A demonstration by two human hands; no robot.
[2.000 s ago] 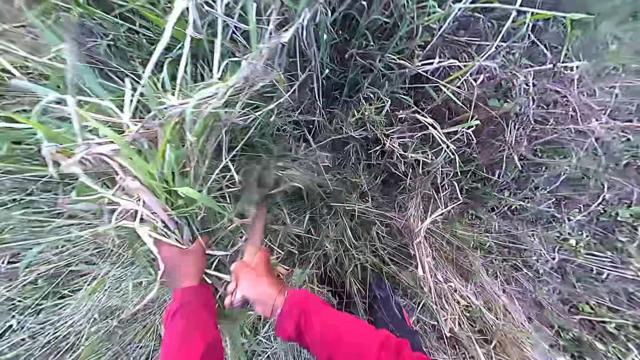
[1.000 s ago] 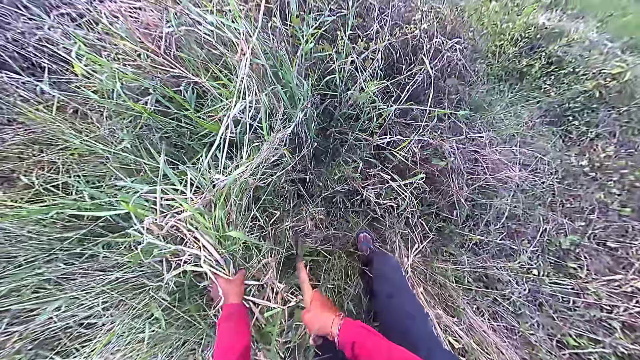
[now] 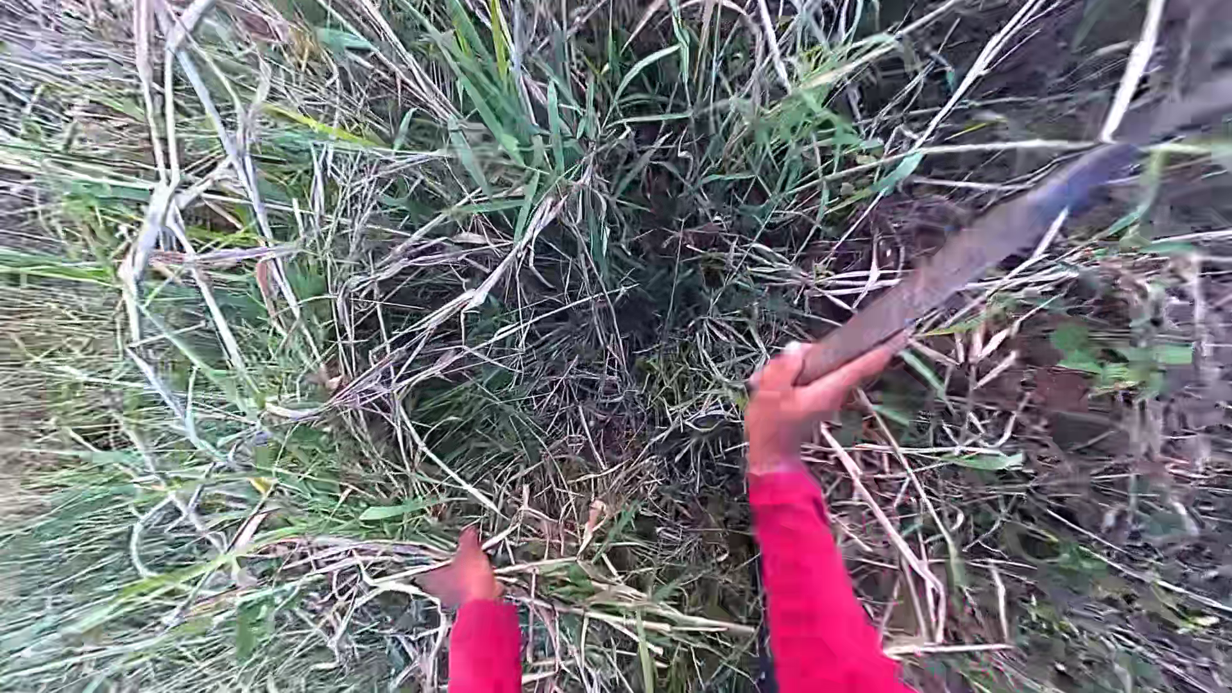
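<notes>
My right hand [image 3: 794, 404], at right of centre, grips the lower end of a long dark blade [image 3: 972, 255], probably a machete. The blade slants up to the right, and its far end blurs near the frame's edge. At the lower left, my left hand [image 3: 464, 576] lies among cut-looking dry grass stems [image 3: 366, 558]; its thumb points up, and whether its fingers close on the stems cannot be made out. Both forearms wear red sleeves. Ahead of both hands stands a clump of green grass [image 3: 539, 125] mixed with pale dry stalks.
Thick pale stalks [image 3: 154, 221] rise at the upper left. Matted grass [image 3: 77, 597] covers the lower left. Low broad-leaved weeds [image 3: 1121, 356] grow over brown ground at the right. A dark strip, partly hidden, shows beside my right sleeve.
My right hand has swung up and to the right with the tool, away from my left hand. My left hand stays low among the stems. The view has shifted closer to the grass.
</notes>
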